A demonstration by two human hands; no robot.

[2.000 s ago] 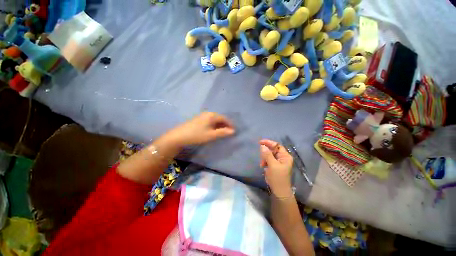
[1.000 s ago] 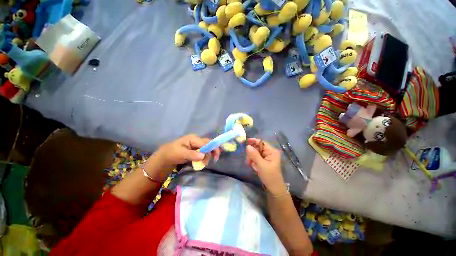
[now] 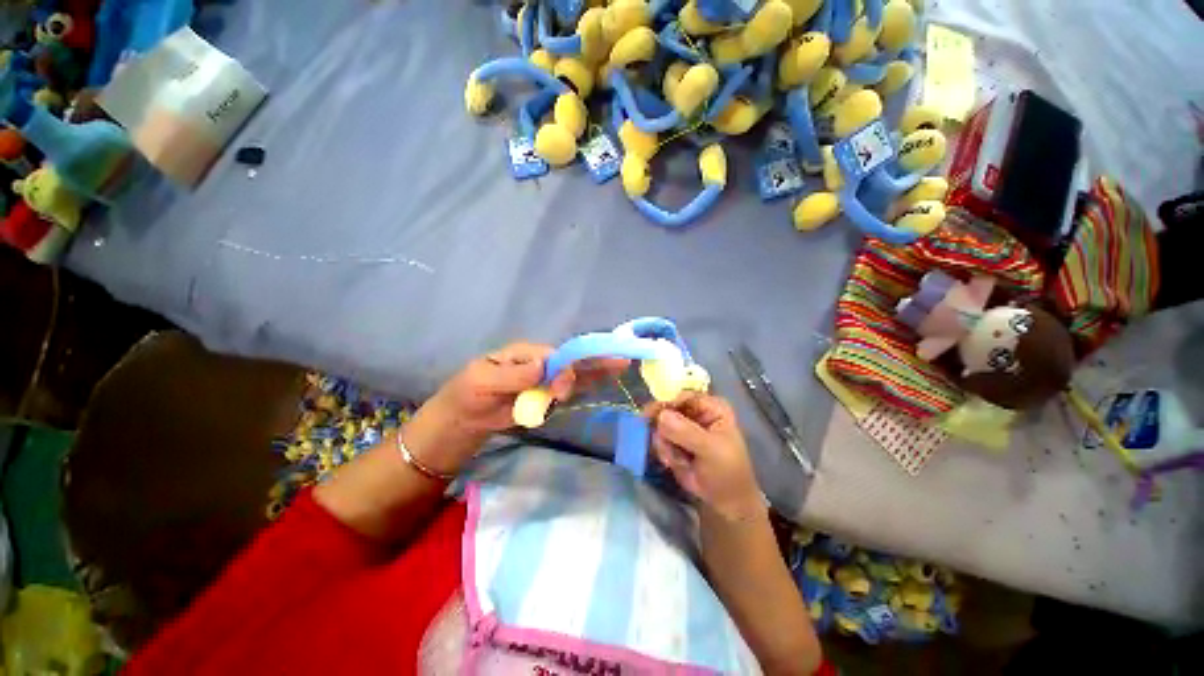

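A plush piece (image 3: 590, 347), a light blue curved band with yellow ends, is held above the table edge. My left hand (image 3: 508, 386) grips the band near its left yellow end (image 3: 532, 407). A second blue band shows behind it at the right. My right hand (image 3: 700, 442) is pinched just below the right yellow end (image 3: 667, 376); a needle cannot be made out. A thin yellow-green cord (image 3: 581, 405) runs between the ends. A blue tag (image 3: 631, 442) hangs below, beside my right fingers.
A heap of blue and yellow plush pieces (image 3: 680, 198) lies at the back. Slim silver tweezers or snips (image 3: 771, 407) lie right of my right hand. A doll (image 3: 990, 341) lies on striped cloth at right. White thread (image 3: 324, 256) lies at left. Bins of pieces (image 3: 871, 594) show below the edge.
My left hand was empty over the table two seconds ago and now holds the plush. Since one second ago the piece has turned and spread towards my right hand; its cord and tag now show.
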